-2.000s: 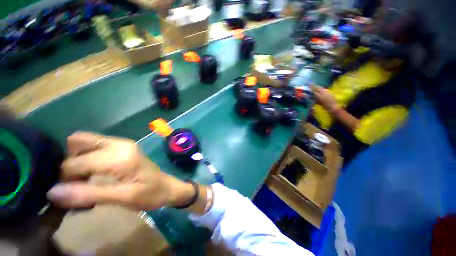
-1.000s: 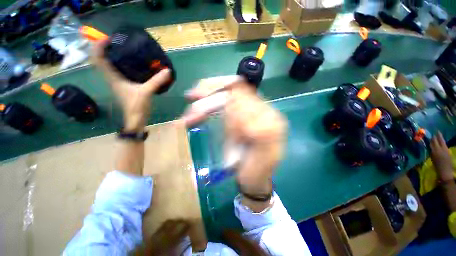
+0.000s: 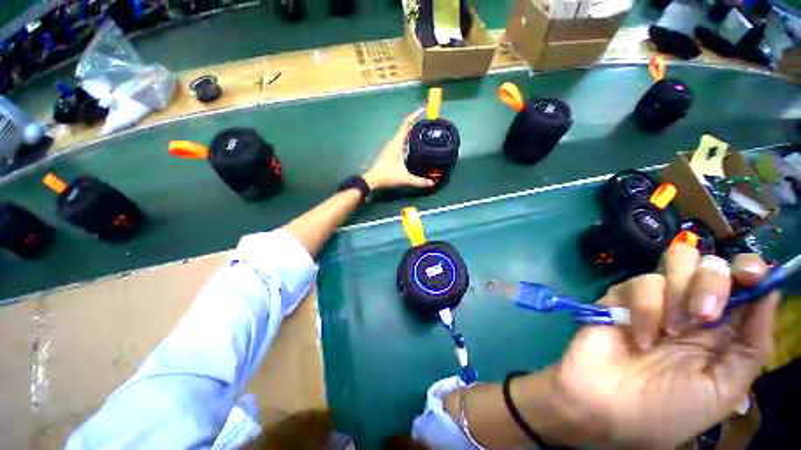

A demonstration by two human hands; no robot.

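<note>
My left hand (image 3: 393, 167) is around the left side of a black speaker (image 3: 432, 151) with an orange strap, standing on the green belt. My right hand (image 3: 672, 352) is palm up at the lower right, its fingers closed on a blue-and-white USB lead (image 3: 597, 313) that sticks out to the left. Another speaker (image 3: 432, 277) stands on the green bench between my hands, its ring lit blue-white, with a short blue-and-white lead (image 3: 458, 345) hanging from its lower side.
More speakers (image 3: 246, 163) stand along the belt on both sides. A speaker cluster (image 3: 645, 223) and a small open carton (image 3: 722, 189) are at right. A cardboard sheet (image 3: 158, 352) lies at left. Cartons (image 3: 562, 39) and a plastic bag (image 3: 123, 75) sit behind the belt.
My left hand has released the speaker it carried, now on the belt at left, and moved right to another. My right hand has moved right and down, revealing the lit speaker.
</note>
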